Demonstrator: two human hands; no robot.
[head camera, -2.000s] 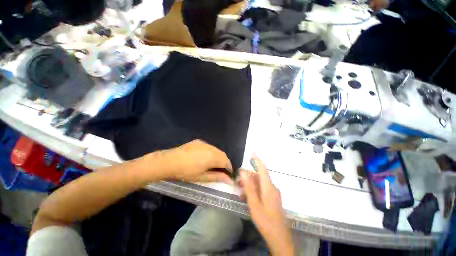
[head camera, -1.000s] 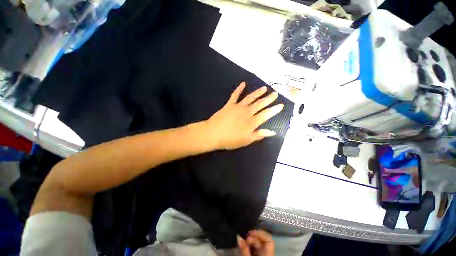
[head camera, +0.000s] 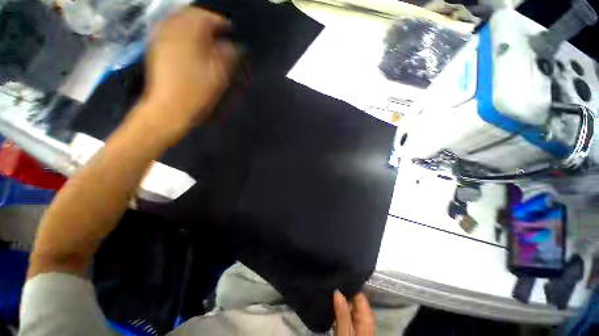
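Observation:
A large flat black fabric panel (head camera: 309, 177) lies on the white table and hangs over its front edge; its right edge reaches the needle area of the white sewing machine head (head camera: 460, 98). My left hand (head camera: 190, 65) is blurred, raised over the upper left part of the panel, with its fingers bent; a dark shape by the fingertips is too blurred to tell. My right hand (head camera: 353, 316) is at the bottom, partly cut off by the picture's edge, with its fingertips at the panel's lower corner.
A glossy bag of dark bits (head camera: 420, 52) lies behind the needle area. A lit smartphone (head camera: 537, 230) lies at the right, beside dark scraps (head camera: 563, 282) and a small brown piece (head camera: 467, 224). Crinkled clear plastic (head camera: 121, 26) is at the upper left. A red object (head camera: 29, 167) is far left.
My left hand has lifted from the panel near the needle and moved up and left. The panel has shifted slightly right. My right hand stays near its lower corner.

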